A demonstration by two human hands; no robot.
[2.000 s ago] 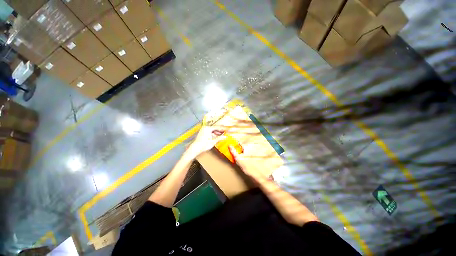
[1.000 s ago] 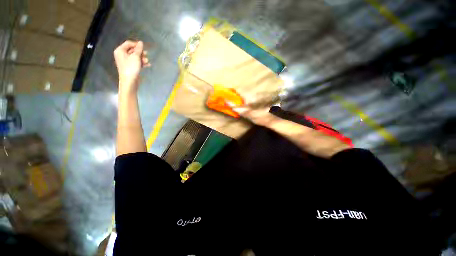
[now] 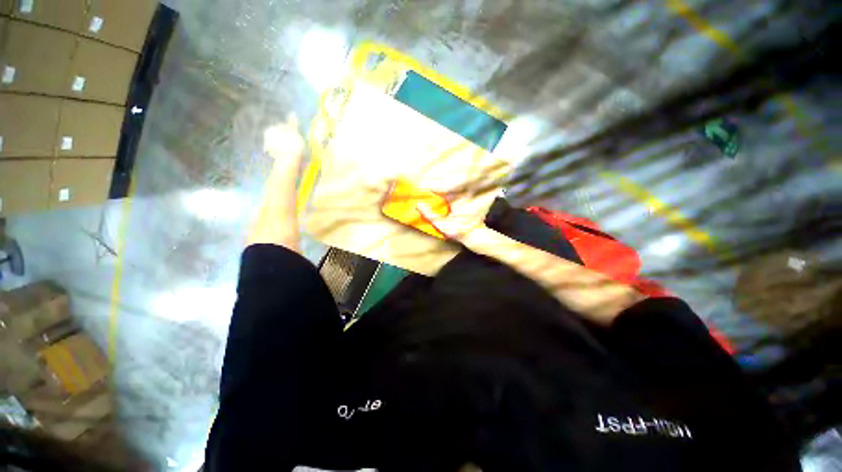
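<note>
A brown shipping carton [image 3: 346,213] with its top closed stands in front of me, its upper surface washed out by glare. An orange tape dispenser [image 3: 406,201] rests on or just over the carton top. My right hand [image 3: 448,221] is closed around the dispenser's right side. My left hand [image 3: 284,140] is beyond the carton's left edge, overexposed and small. It touches nothing that I can see, and its finger pose cannot be made out. Any tape on the carton is lost in the glare.
A green surface [image 3: 451,109] shows beyond the carton's far side. Red stools [image 3: 605,249] stand at the right. Stacked full cartons [image 3: 85,112] sit on a dark pallet at the upper left. More brown cartons [image 3: 37,327] lie at the lower left. Dark streaks cross the view at the right.
My left hand has come off the dispenser area and moved out to the left. My right hand keeps the dispenser. The view has turned, and more red stool shows at the right.
</note>
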